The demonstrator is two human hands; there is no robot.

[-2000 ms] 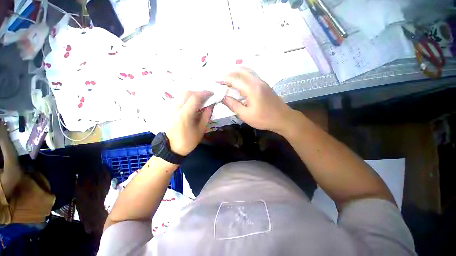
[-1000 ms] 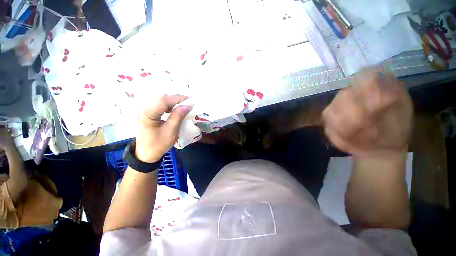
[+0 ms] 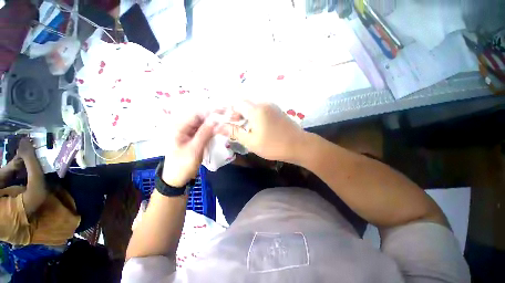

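Cherry-print fabric (image 3: 124, 99) lies heaped on the left of the white table and runs to its front edge. My left hand (image 3: 191, 141) grips a white edge of this cloth, part of which hangs below the fingers. My right hand (image 3: 266, 130) is beside it at the same cloth edge, its fingers bent and touching or nearly touching my left fingertips. A small thin orange-brown shape shows at the right fingertips; I cannot tell what it is. The right palm is hidden.
Pens (image 3: 382, 30) and paper notes (image 3: 423, 66) lie at the upper right, red-handled scissors (image 3: 495, 69) at the far right. A smartphone (image 3: 139, 29) lies at the upper left. A blue basket (image 3: 202, 193) stands below the table. A person in orange (image 3: 41, 213) sits at left.
My right hand swung out to the right one second ago and is now back at the cloth beside my left hand. My left hand stays on the cloth. The view has shifted slightly.
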